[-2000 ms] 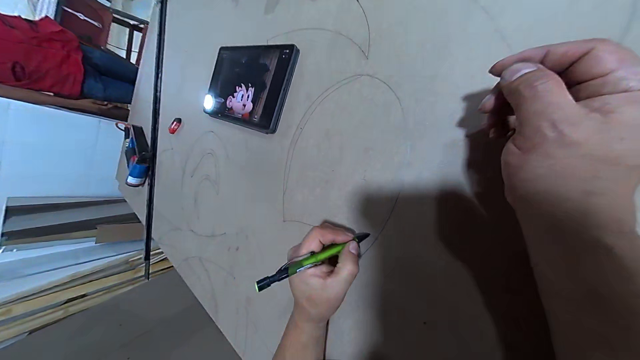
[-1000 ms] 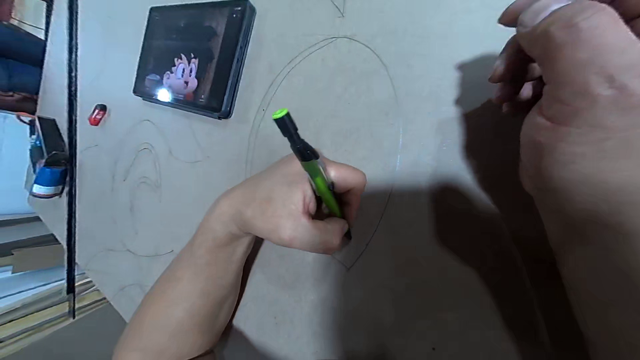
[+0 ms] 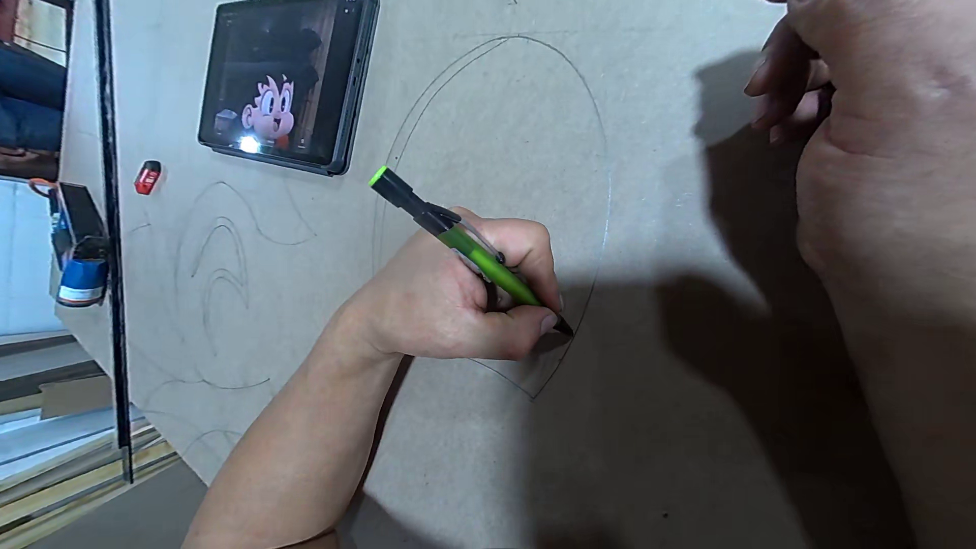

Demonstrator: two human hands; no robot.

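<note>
My left hand (image 3: 465,290) is shut on a green and black pen or mechanical pencil (image 3: 488,263). Its dark tip rests at the lower right side of a large pointed oval outline (image 3: 608,191) drawn on a pale board (image 3: 686,488). The side of the hand lies over the lower left part of the outline. My right hand (image 3: 862,114) hovers close to the camera at the upper right, fingers curled and partly cut off by the top edge; whether it holds anything is hidden. A tablet (image 3: 286,84) showing a cartoon face lies above and left of the outline.
Fainter curved lines (image 3: 221,221) mark the board at left, below a small red and black object (image 3: 148,177). Past a dark strip (image 3: 114,229) are a blue container (image 3: 82,282) and stacked boards (image 3: 61,473). Part of a person in jeans (image 3: 30,99) shows at the upper left.
The pen's tip has moved from the lower end of the outline up along its right side. That lower end now shows two lines meeting in a point. The view has shifted and come nearer.
</note>
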